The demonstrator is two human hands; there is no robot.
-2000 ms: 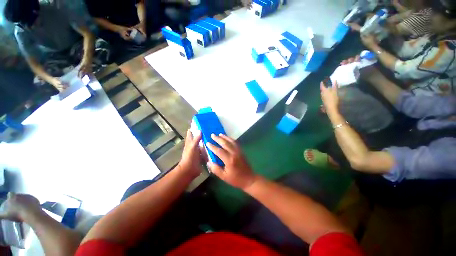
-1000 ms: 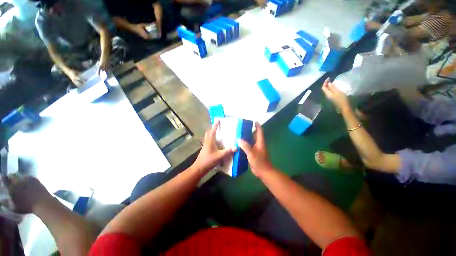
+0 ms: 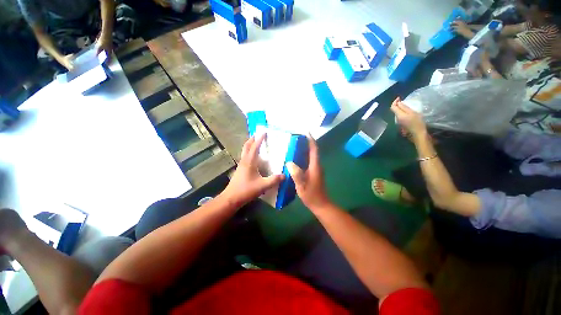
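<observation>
A blue-and-white retail carton (image 3: 278,151) is held up between my two hands in the middle of the view, above the green floor. Its white face and a blue side show, and a blue flap stands out at its upper left end. My left hand (image 3: 250,172) grips its left side, with the thumb across the white face. My right hand (image 3: 309,177) grips its right side, with the thumb on the blue side. What is inside the carton cannot be seen.
Blue cartons (image 3: 326,103) stand on the white tabletop (image 3: 264,67) ahead. An open carton (image 3: 366,136) is by its right edge. A wooden pallet (image 3: 169,111) lies between two tables. At right a person holds a clear plastic bag (image 3: 470,104). At left people handle open cartons (image 3: 87,72).
The carton has turned in my hands from its blue face to its white face and blue side. At right, the neighbour's white item has given way to a clear plastic bag.
</observation>
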